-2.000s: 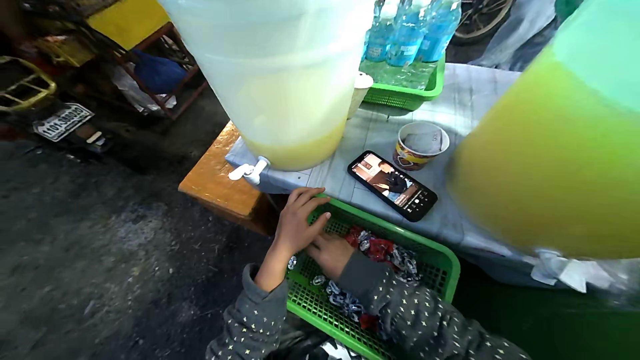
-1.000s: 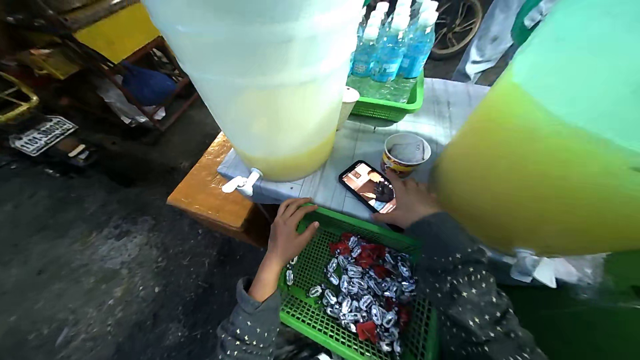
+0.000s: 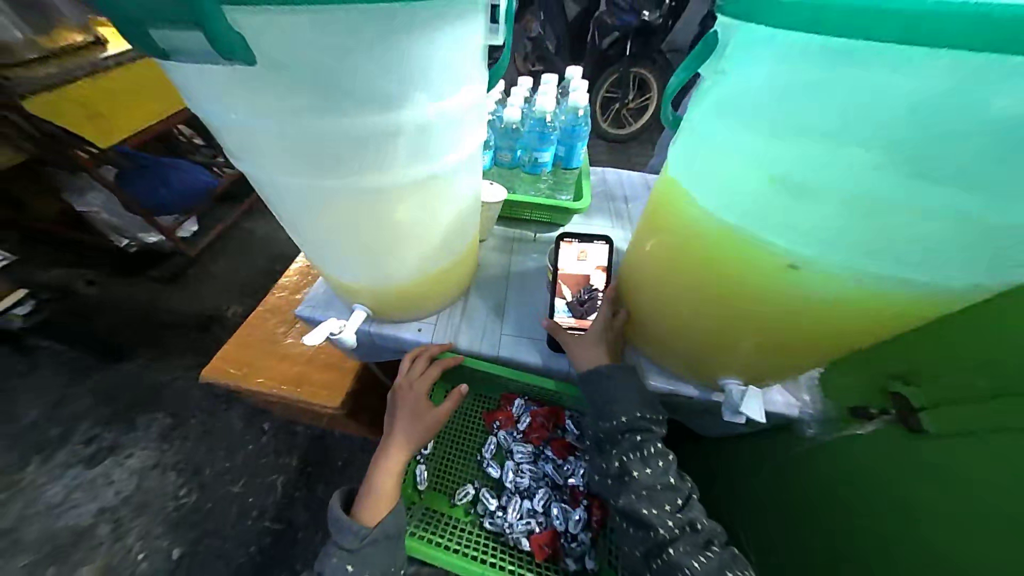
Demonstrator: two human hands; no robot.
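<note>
My right hand (image 3: pixel 596 340) holds a black smartphone (image 3: pixel 582 284) with a lit screen, tilted up over the table between two large drink containers. The phone partly hides a paper cup (image 3: pixel 550 260) behind it. My left hand (image 3: pixel 420 396) rests with fingers apart at the upper left rim of a green plastic basket (image 3: pixel 512 370); whether it grips the rim is unclear. Wrapped candies (image 3: pixel 524 472) in silver-and-black and red wrappers lie in the basket. My right forearm covers the basket's right side.
A translucent container (image 3: pixel 352 160) of pale yellow liquid with a white spigot (image 3: pixel 340 328) stands at left, another container (image 3: pixel 768 264) at right. Behind are a white cup (image 3: pixel 490 210) and blue bottles (image 3: pixel 540 136) in a green tray (image 3: pixel 544 210). A wooden bench (image 3: pixel 280 352) juts out at left.
My right hand went from inside the candy basket to the phone, which lay flat on the table and is now raised upright in that hand. My left hand remains at the basket's rim.
</note>
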